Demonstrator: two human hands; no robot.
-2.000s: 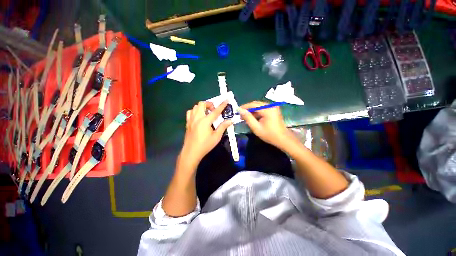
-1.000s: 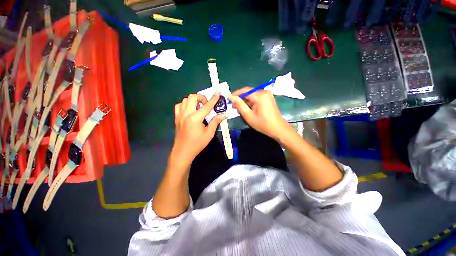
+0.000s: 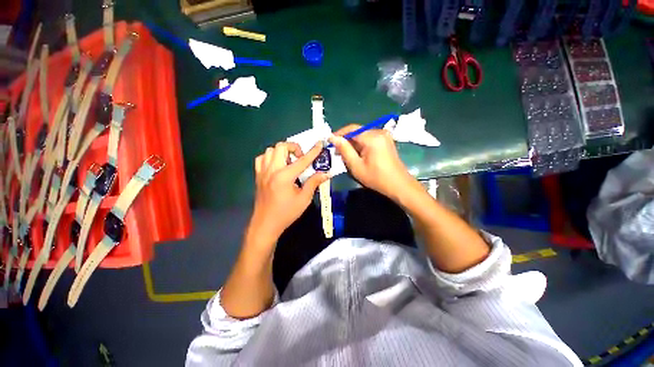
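Observation:
A wristwatch (image 3: 322, 160) with a dark squarish case lies at the bench's front edge, its pale strap (image 3: 326, 208) running up and down past the case. A white wipe (image 3: 308, 136) is under the watch. My left hand (image 3: 282, 179) holds the case and wipe between thumb and fingers. My right hand (image 3: 369, 156) grips a blue stick tool (image 3: 373, 125) like a pencil, with its lower end at the upper edge of the case. A white wipe piece (image 3: 414, 129) lies at the stick's upper end. Whether the stick's tip touches the case is hard to tell.
An orange-red tray (image 3: 168, 143) of pale-strap watches stands at left. Blue sticks (image 3: 252, 62) with wipes, a yellowish stick (image 3: 244, 33), a blue cap (image 3: 313, 52), clear plastic (image 3: 396, 80), red scissors (image 3: 461, 72) and blister trays (image 3: 552, 107) lie on the bench. A person's sleeve (image 3: 627, 215) shows at right.
The view has shifted, so the tray sits further left than two seconds ago. The stick is now steeper, and its lower end has moved from beside the case to the case's upper edge.

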